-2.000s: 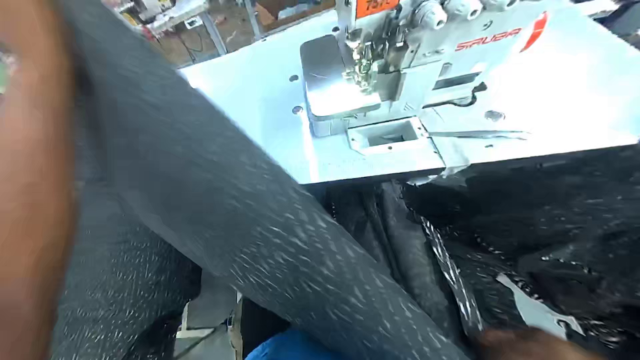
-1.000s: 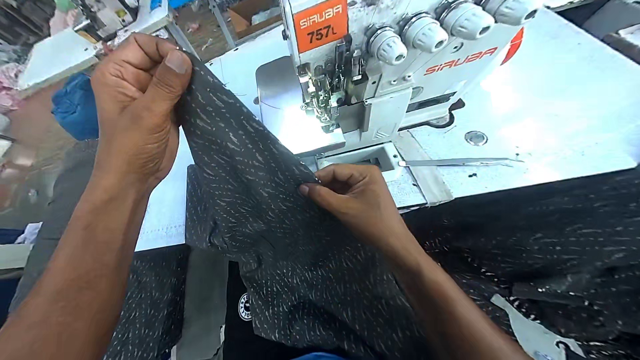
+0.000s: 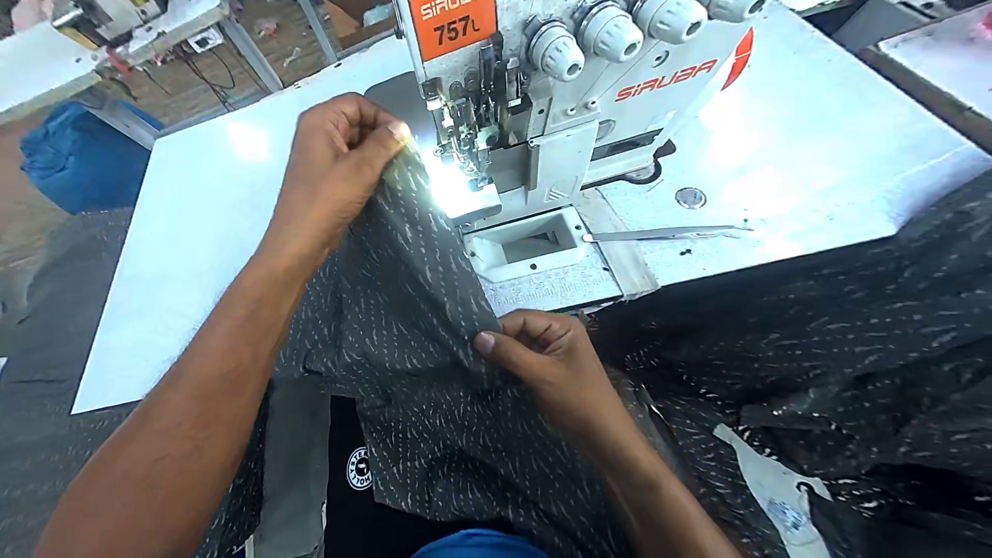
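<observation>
A dark grey fabric piece with white flecks (image 3: 434, 310) hangs between my hands and down over my lap. My left hand (image 3: 341, 167) pinches its upper corner just left of the needle area of a Siruba overlock sewing machine (image 3: 542, 116). With thumb and fingers, my right hand (image 3: 542, 353) grips the same edge lower down, in front of the table's front edge. The edge between the hands runs slantwise beside the machine's lit presser foot area (image 3: 465, 186). Metal tweezers (image 3: 666, 233) lie on the white table beside the rectangular opening.
More dark flecked fabric (image 3: 775, 333) is heaped at the right, with a pale torn scrap (image 3: 783, 496) on it. Similar cloth (image 3: 54, 310) lies at the far left. The white machine table (image 3: 186, 217) extends around the machine. A blue bundle (image 3: 81, 159) stands beyond its left edge.
Two seconds ago the fabric swept across the view. Since one second ago, my left hand has moved right, to beside the needle area, with the fabric corner still pinched. The view has shifted somewhat.
</observation>
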